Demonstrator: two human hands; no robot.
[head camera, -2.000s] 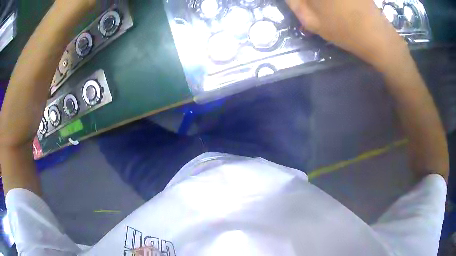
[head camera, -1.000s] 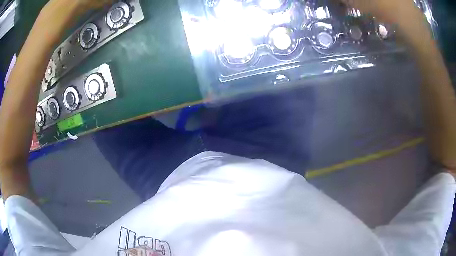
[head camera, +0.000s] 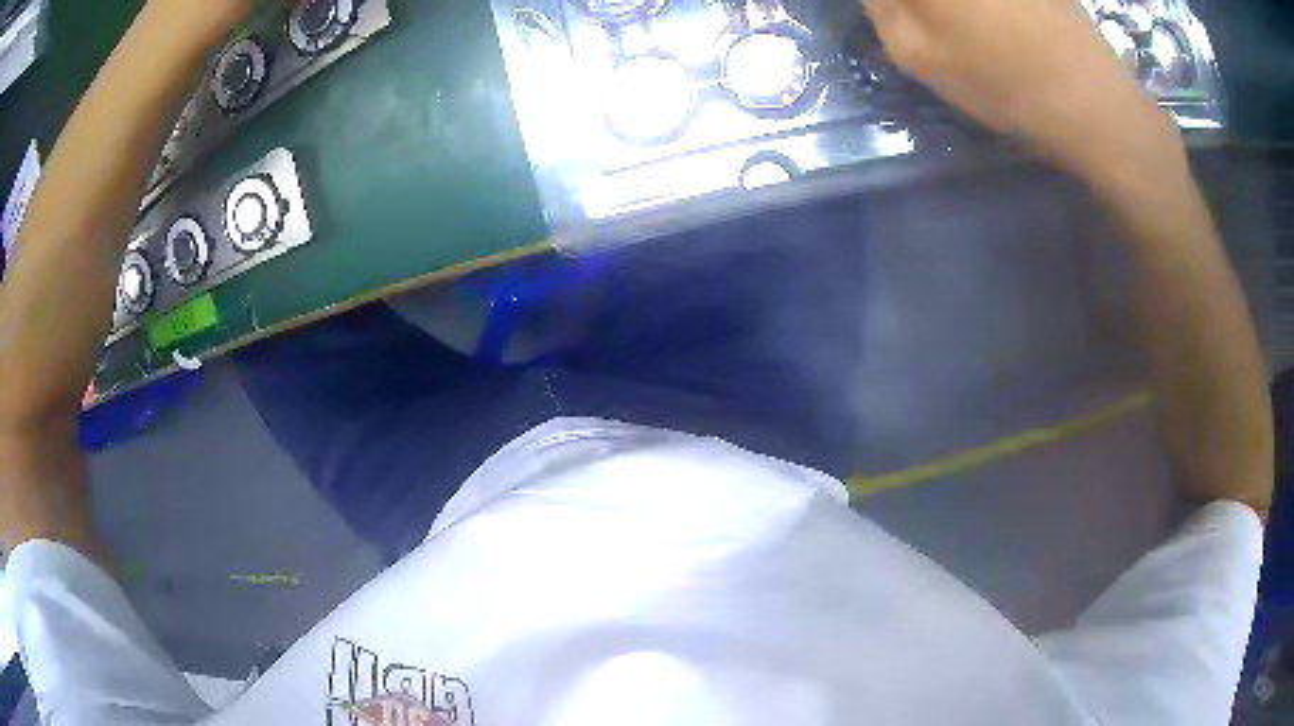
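An upper metal strip fixture (head camera: 291, 46) lies slanted at the upper left, with round components (head camera: 239, 74) in the seats that show. A lower strip fixture (head camera: 294, 213) also holds round components with bright centres; its left end is hidden by my left arm. A clear blister tray (head camera: 568, 156) with strong glare lies at the top centre. My left hand (head camera: 213, 12) is cut off by the top edge beside the upper strip, with its fingers out of the picture. My right hand (head camera: 922, 31) is over the tray, its fingers cut off or blurred; its grip cannot be made out.
A green label (head camera: 183, 321) lies at the near edge of the green bench (head camera: 426, 185). A small part of a red label (head camera: 90, 390) shows left of it. More clear tray pockets (head camera: 1171, 64) shine at the upper right. My legs are under the bench edge.
My right hand has moved left, back over the tray, since one second ago. My left hand has moved further out past the top edge. The view has shifted slightly, so the strips sit higher.
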